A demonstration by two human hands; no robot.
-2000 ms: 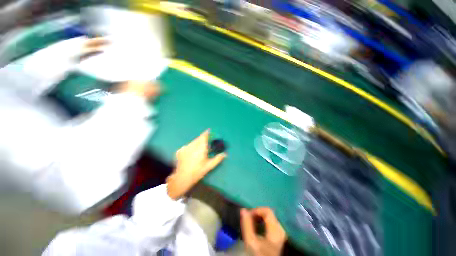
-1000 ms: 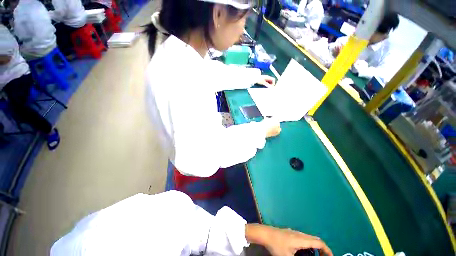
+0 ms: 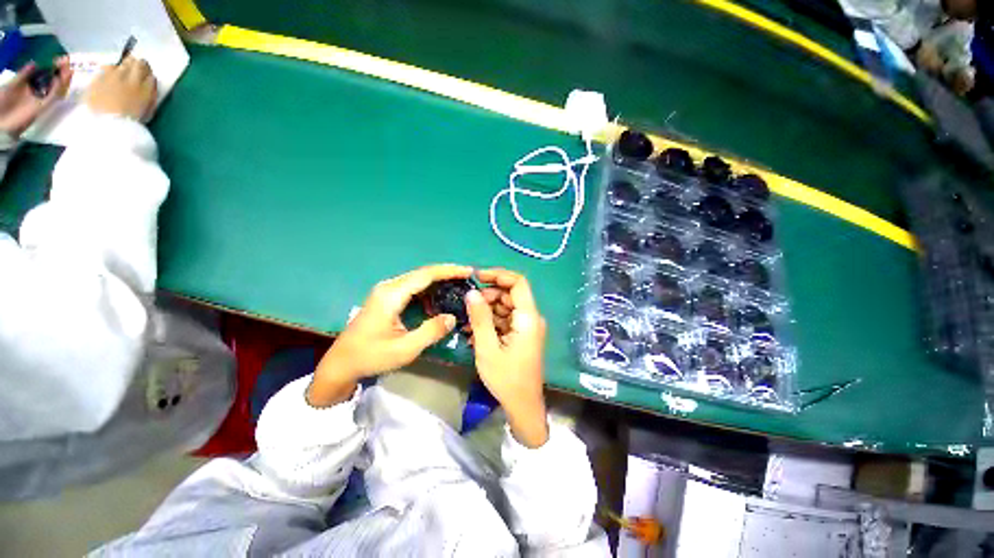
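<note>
My left hand (image 3: 384,325) and my right hand (image 3: 512,338) hold a round black unit (image 3: 449,300) between them, over the front edge of the green mat. My left fingers and thumb curl around its left side. My right thumb and fingers touch its right side. The fingers hide part of it. A clear blister tray (image 3: 689,273) to the right holds several round black units in its pockets.
A white cable (image 3: 530,223) lies loosely coiled on the green mat (image 3: 327,196), with a white block (image 3: 586,111) by the yellow tape. Thin tweezers (image 3: 831,392) lie at the tray's near right corner. A neighbour in white at left holds a black disc and a pen over a white sheet (image 3: 136,33).
The view has swung from the neighbour to the mat and tray. Both my hands are now together on one black unit; a second ago only my left hand showed, holding a black unit.
</note>
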